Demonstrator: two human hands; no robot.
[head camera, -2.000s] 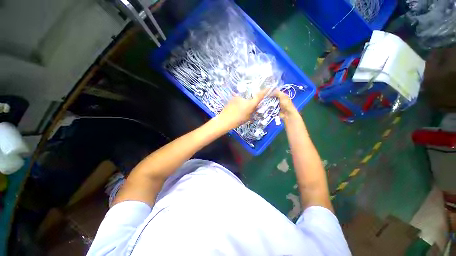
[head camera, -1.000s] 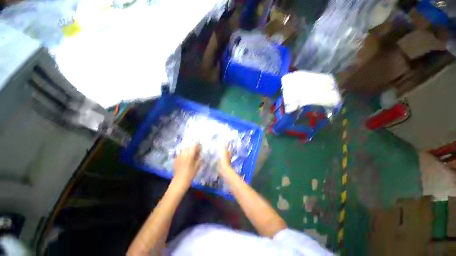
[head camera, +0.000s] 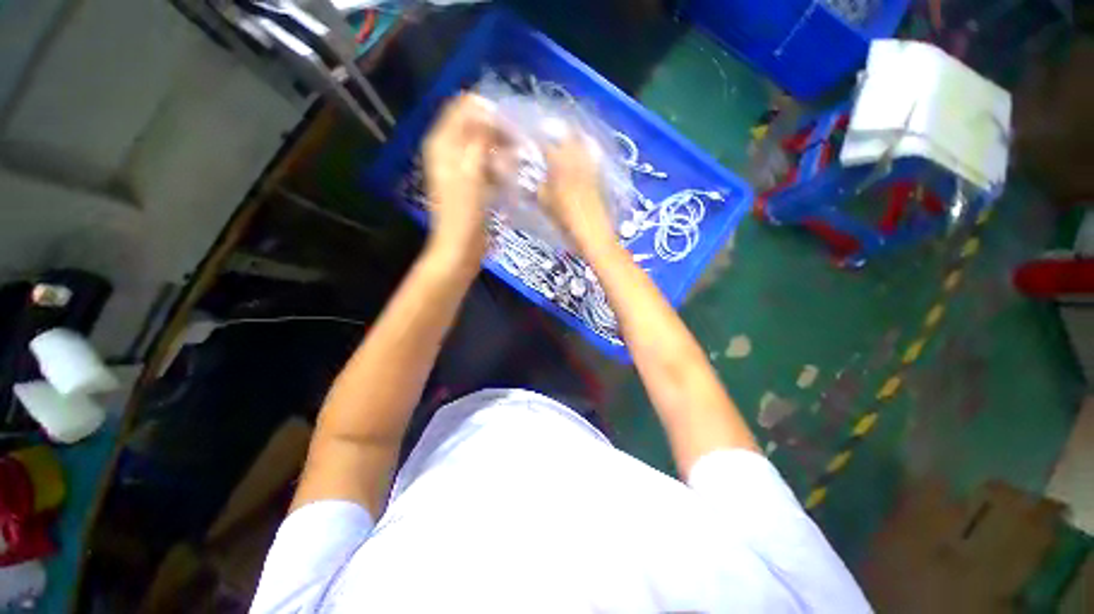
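A blue crate (head camera: 708, 258) stands in front of me with white coiled cables (head camera: 678, 226) in it, loose at its right end and packed along its near side. A crumpled clear plastic bag (head camera: 524, 150) lies over the coils in its left half. My left hand (head camera: 462, 150) is on the bag's left side, blurred, its fingers bent. My right hand (head camera: 573, 180) is on the bag's right side, its fingertips partly hidden by the plastic. The bag is between both hands; how firmly each grips it is hard to tell.
A blue and red stool (head camera: 828, 198) with a white top stands right of the crate. A second blue crate (head camera: 792, 42) is at the top right. Metal bars (head camera: 324, 60) reach toward the crate's left corner. A yellow-black line (head camera: 912, 350) crosses the green floor. White spools (head camera: 72, 378) lie at left.
The view swung away and back. Both hands are now farther left in the crate and wider apart. The bag bulk has shifted left, leaving loose coils and blue crate bottom showing at right.
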